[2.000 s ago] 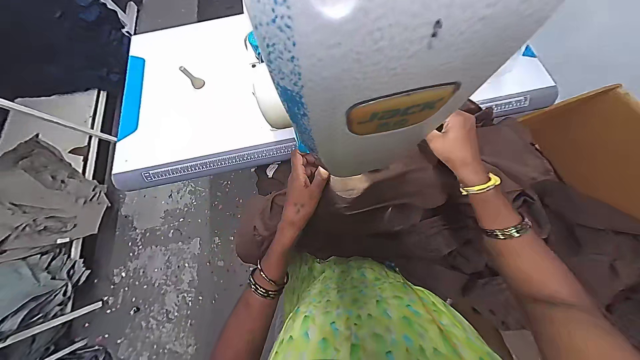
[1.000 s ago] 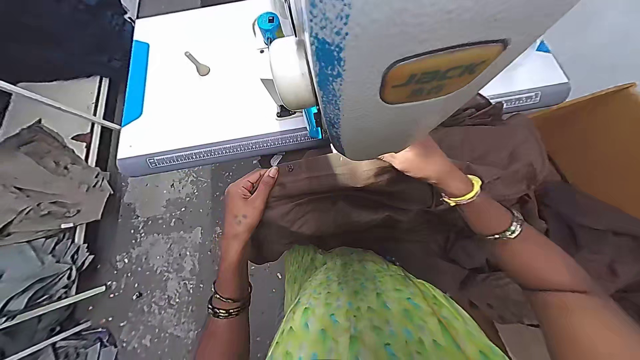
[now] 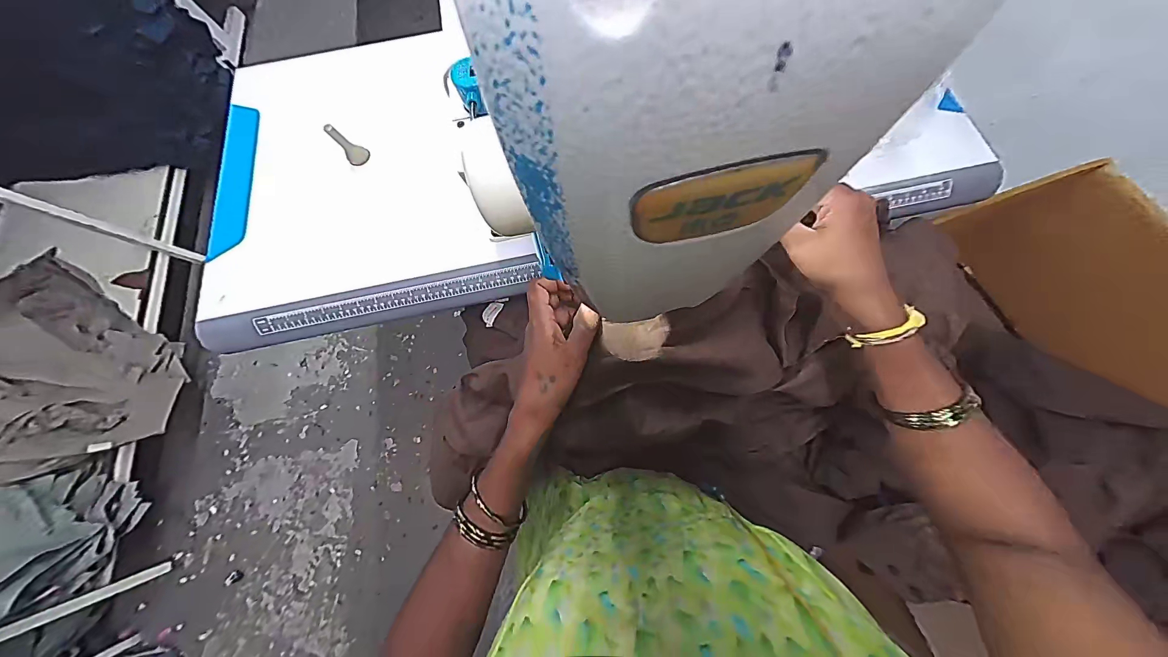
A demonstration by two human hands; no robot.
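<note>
A Jack industrial sewing machine (image 3: 730,119) fills the upper middle, its head hiding the needle area. Brown fabric (image 3: 693,392) lies bunched under it and over the lap. My left hand (image 3: 552,351) pinches the fabric at the machine's front edge, near a small white tag (image 3: 494,313). At the right of the machine head, my right hand (image 3: 839,246) is closed on the raised fabric; its fingertips are partly hidden. The white machine bed (image 3: 383,210) has a printed ruler (image 3: 401,297) along its front edge.
A small spoon-shaped object (image 3: 348,146) lies on the bed. A cardboard box (image 3: 1068,274) stands at the right. Grey garments (image 3: 82,356) lie at the left beside white rods (image 3: 100,224). Small scraps dot the worn floor (image 3: 283,511).
Since one second ago, my left hand has moved in to the machine's front edge, and my right hand has moved up and to the right with fabric.
</note>
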